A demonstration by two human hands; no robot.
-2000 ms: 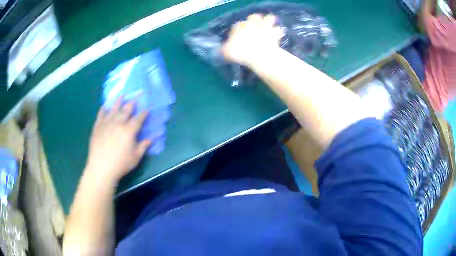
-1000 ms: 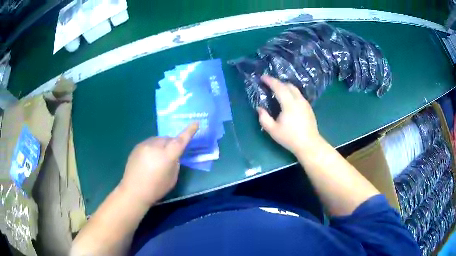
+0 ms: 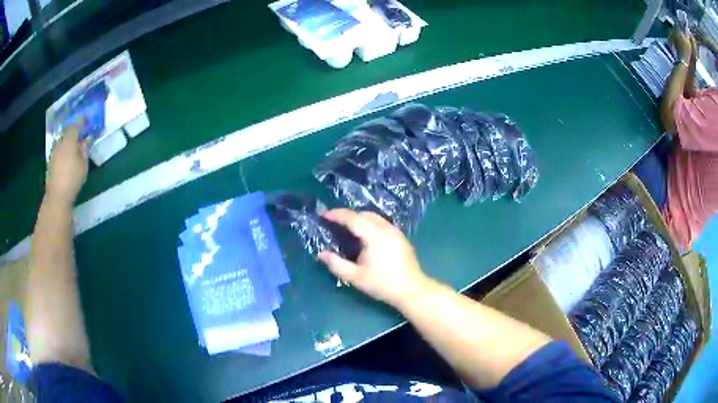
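Note:
My left hand (image 3: pixel 69 161) reaches over the white rail to a white tray (image 3: pixel 130 90) at the far left; its fingers are on a blue leaflet (image 3: pixel 93 110) there. Whether they still grip it cannot be told. My right hand (image 3: pixel 370 256) holds a black bagged bundle (image 3: pixel 303 224) between thumb and fingers, just right of the fanned blue leaflets (image 3: pixel 228 275) on the green bench. A curved row of black bagged bundles (image 3: pixel 425 153) lies beyond my right hand.
Another white tray (image 3: pixel 338 39) with a blue card and a black bundle stands on the belt beyond the white rail (image 3: pixel 307 106). An open carton (image 3: pixel 551 303) of black bundles is at the lower right. A person in a pink shirt (image 3: pixel 697 130) is at the right edge. Torn brown cardboard is at the left edge.
My left hand has moved from the blue leaflets to the tray over the rail. My right hand has drawn a black bundle away from the row toward the leaflets. A second tray is in view.

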